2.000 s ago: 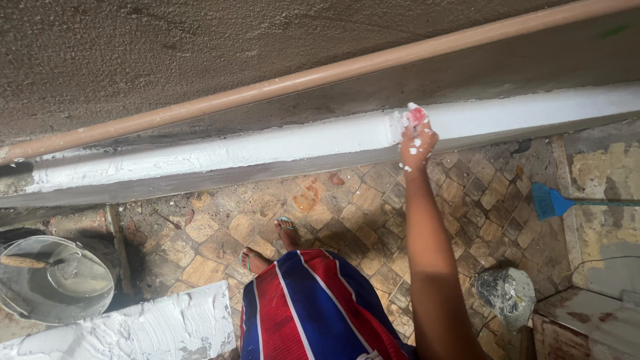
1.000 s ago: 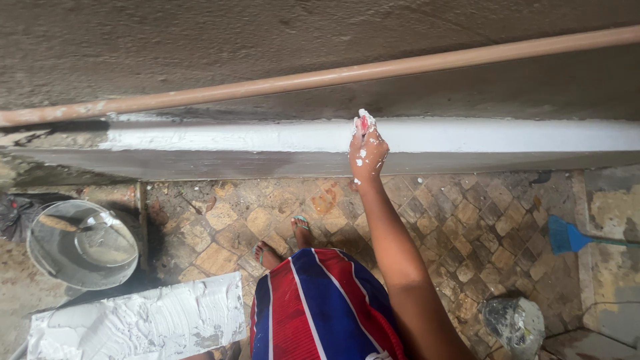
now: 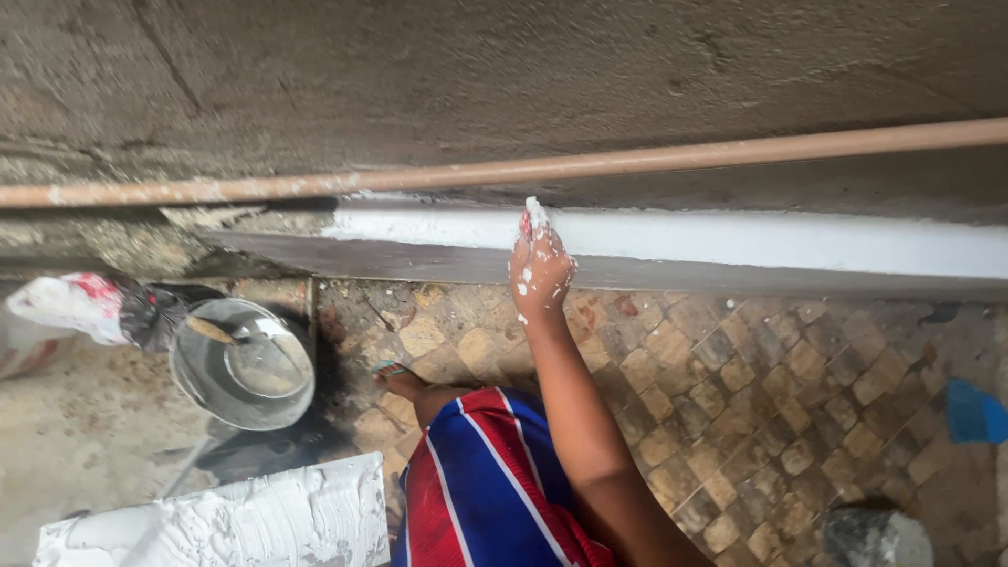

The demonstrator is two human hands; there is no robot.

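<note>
My right hand (image 3: 542,264), spotted with white paste, is closed around a small red object (image 3: 525,224) that is mostly hidden by the fingers. A white lump (image 3: 532,205) shows at the fingertips. The hand is over a ledge (image 3: 709,236) whose top is coated in smooth white paste; its grey front face is bare. To the left, the coating ends at rough, uncoated masonry. My left hand is out of view. At the lower left is a board (image 3: 260,516) thickly spread with ridged white paste.
A tan pipe (image 3: 630,161) runs along the wall above the ledge. A bucket (image 3: 193,378) holding a wooden-handled tool (image 3: 210,329) stands left, beside plastic bags (image 3: 150,315). At the right are a blue plastic thing (image 3: 975,411) and a paste-smeared container (image 3: 878,535) on the stone-patterned floor.
My right hand has moved left along the coated ledge, still closed on the red object. The view has shifted left, and the bags beside the bucket show more fully.
</note>
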